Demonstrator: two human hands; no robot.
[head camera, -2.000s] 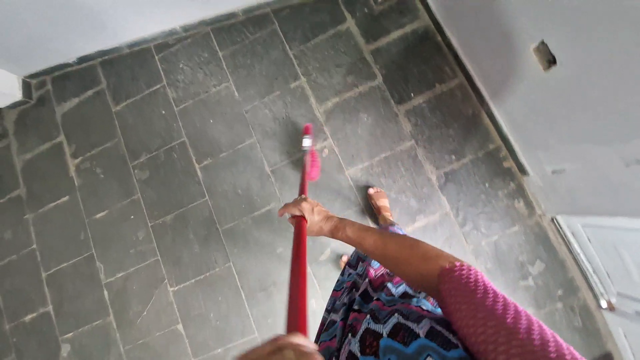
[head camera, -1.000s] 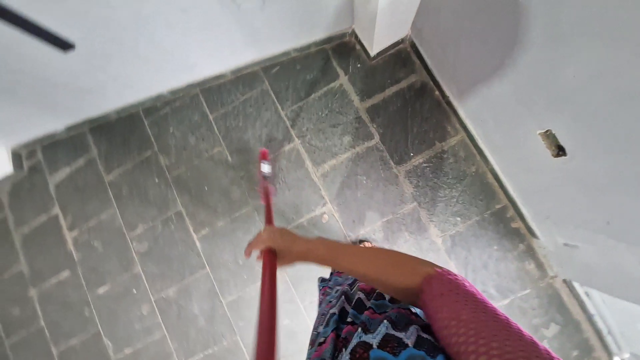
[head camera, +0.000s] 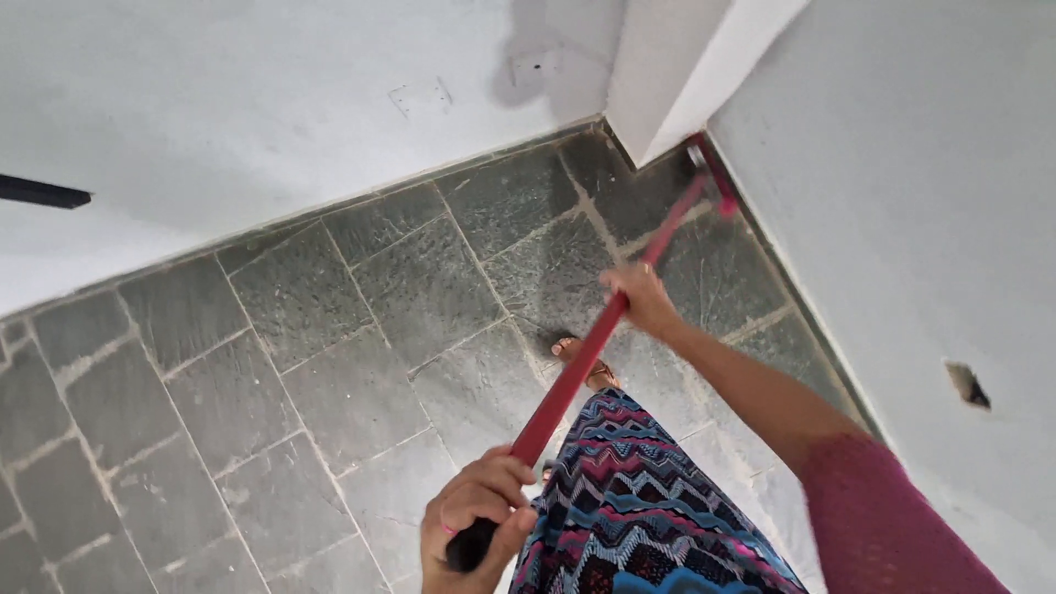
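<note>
A red broom handle (head camera: 569, 379) runs slantwise from the bottom middle up to the right. Near its black end grip, my left hand (head camera: 478, 511) is closed round it, with a pink ring on one finger. Farther along the handle, my right hand (head camera: 639, 293) grips it from the right side. The broom's red and pink head (head camera: 716, 177), blurred, lies on the floor in the corner between the white pillar and the right wall. Its bristles cannot be made out clearly.
Grey slate tiles (head camera: 322, 396) cover the floor. A white pillar (head camera: 668, 74) juts out at the corner. The right wall (head camera: 924, 206) has a hole (head camera: 967, 385). A dark bar (head camera: 41, 191) shows at left. My sandalled foot (head camera: 582, 359) stands below the handle.
The broom head has moved from the middle of the floor to the corner by the pillar, and the handle now slants right. The view has shifted, and my left hand shows more fully.
</note>
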